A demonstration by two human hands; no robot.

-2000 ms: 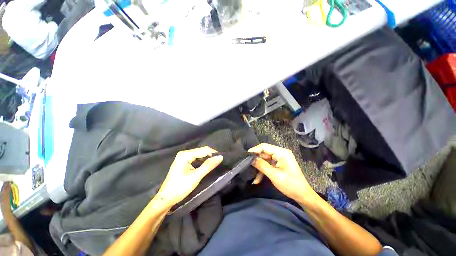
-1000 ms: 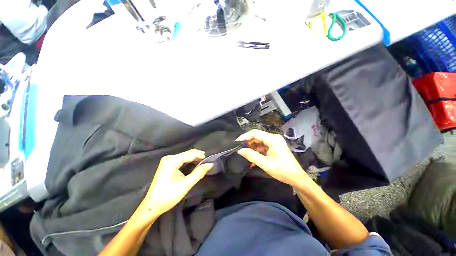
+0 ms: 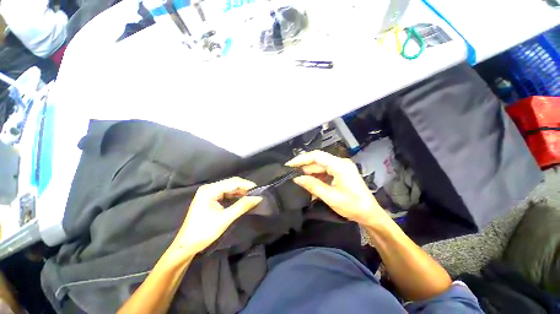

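A large dark garment (image 3: pixel 141 184) lies bunched over the table's front edge and my lap, with a pale stitch line at its lower left. My left hand (image 3: pixel 218 214) pinches a folded edge (image 3: pixel 273 185) of the dark cloth between thumb and fingers. My right hand (image 3: pixel 334 184) pinches the same edge a short way to the right. The strip between the hands is narrow and shows a thin pale line. The cloth inside the fingers is hidden.
On the white table (image 3: pixel 184 92) lie black thread snips (image 3: pixel 314 64), scissors with yellow and green handles (image 3: pixel 412 44) and a clear bag with dark contents (image 3: pixel 282 29). A dark cloth-covered box (image 3: pixel 466 141), blue crate (image 3: pixel 535 64) and red item (image 3: pixel 538 129) are at the right.
Both hands have moved slightly up, and the left hand a little left. The long pale-lined strip seen earlier between them now shows as a short, narrow edge. The view has shifted slightly.
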